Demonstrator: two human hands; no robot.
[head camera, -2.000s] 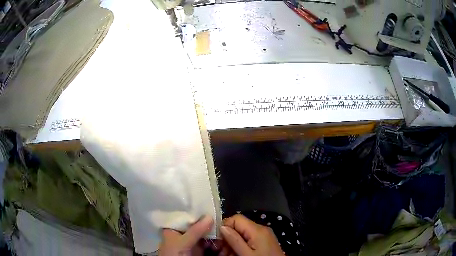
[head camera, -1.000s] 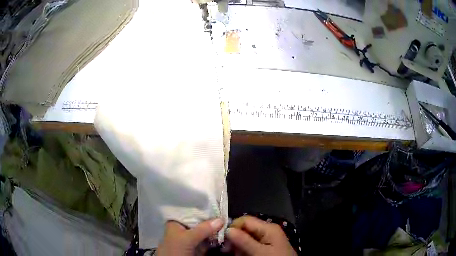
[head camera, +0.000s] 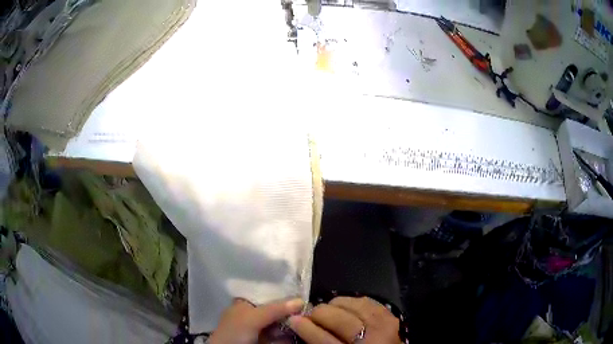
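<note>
A large pale cream cut panel (head camera: 235, 208) runs from the machine over the table edge towards me, glaring white under the lamp. Its right edge shows a narrow tan-yellow strip of a layer. My left hand (head camera: 252, 322) pinches the panel's near right corner from the left. My right hand (head camera: 353, 322), with a ring on one finger, pinches the same edge from the right; the fingertips of both hands meet. The presser foot and needle area (head camera: 294, 23) is at the top, partly lost in glare.
A stack of tan panels (head camera: 87, 74) lies left. Orange-red snips (head camera: 470, 54) lie on the machine bed. A white parts tray (head camera: 588, 168) stands right, beyond the printed ruler (head camera: 464, 164). Olive and pale cloth bundles (head camera: 74, 235) are at lower left.
The view has shifted, so the table and machine sit further right in the picture. Both hands still hold the panel's corner; the right hand's fingers are now more curled over the edge.
</note>
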